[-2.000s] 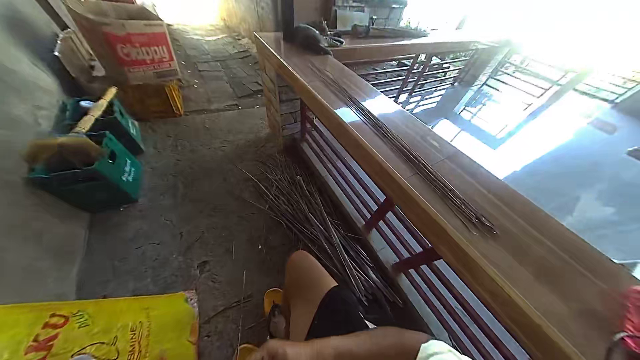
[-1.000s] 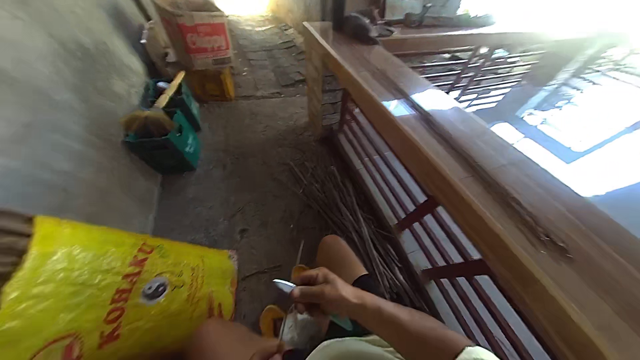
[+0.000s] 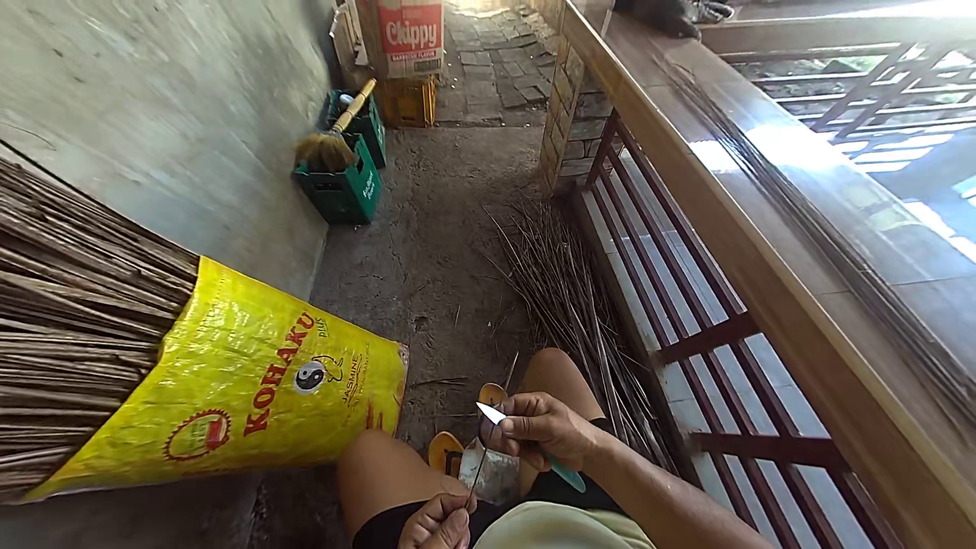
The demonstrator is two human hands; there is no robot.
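My right hand grips a small knife with a green handle, its pale pointed blade toward the left. A thin brown stick, like a palm-leaf midrib, runs from my left hand up past the blade and right fingers. My left hand pinches its lower end between thumb and fingers. Between my knees, under the stick, lies a greyish object that I cannot identify. At my left leg a yellow woven rice sack holds a thick bundle of dry brown sticks.
A loose pile of dry sticks lies on the floor beside the barred railing. More thin sticks rest on the tiled ledge. Green crates with a brush stand by the wall, near a cardboard box on a yellow crate.
The view has swung left, bringing the sack's stick bundle into sight. The knife and both hands show more fully than two seconds ago.
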